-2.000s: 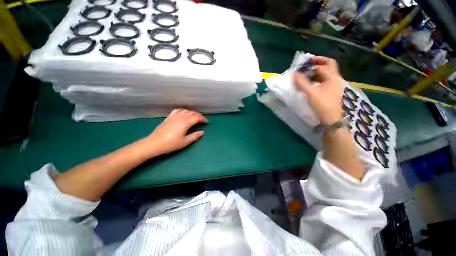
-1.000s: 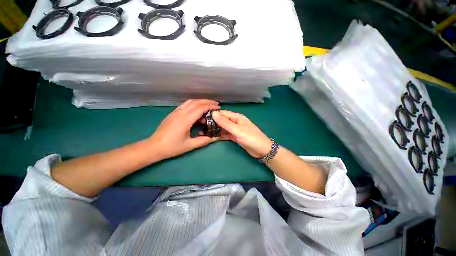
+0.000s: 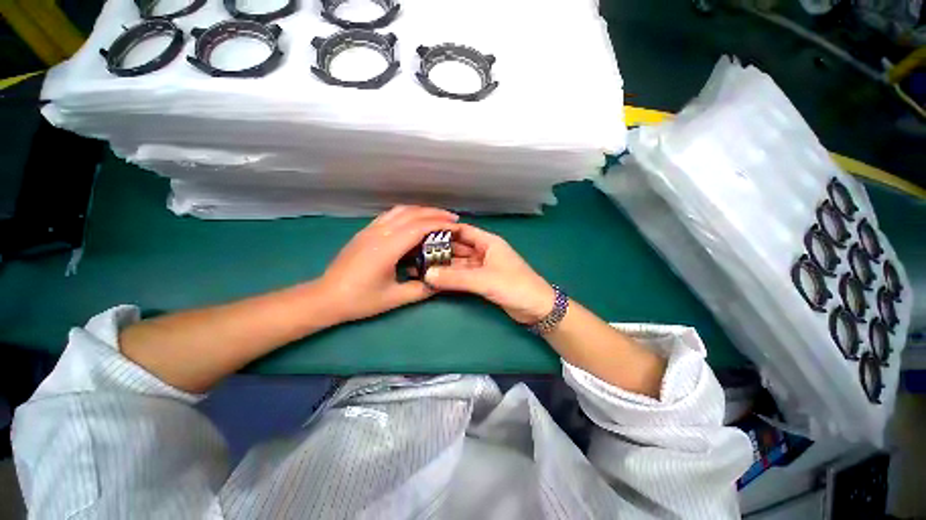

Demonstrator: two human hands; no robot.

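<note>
A small stack of dark watch case rings [image 3: 437, 249] with bright edges is held between my two hands above the green bench. My left hand [image 3: 378, 266] curves round its left side. My right hand [image 3: 492, 274], with a metal bracelet at the wrist, grips its right side with thumb and fingers. My fingers hide part of the stack. More dark rings lie in rows on a thick white foam stack [image 3: 366, 152] in front; the nearest row includes a single ring [image 3: 456, 70] at its right end.
A second foam stack [image 3: 701, 193] stands angled at the right, with several dark rings on its far-right part. A dark box [image 3: 49, 193] is at the left edge. Yellow edge lines [image 3: 646, 116] run behind the stacks on the green bench [image 3: 599, 295].
My right hand has come from the right foam stack to meet my left hand at the centre. Since the last earlier frame, the held rings have turned to show their bright edges.
</note>
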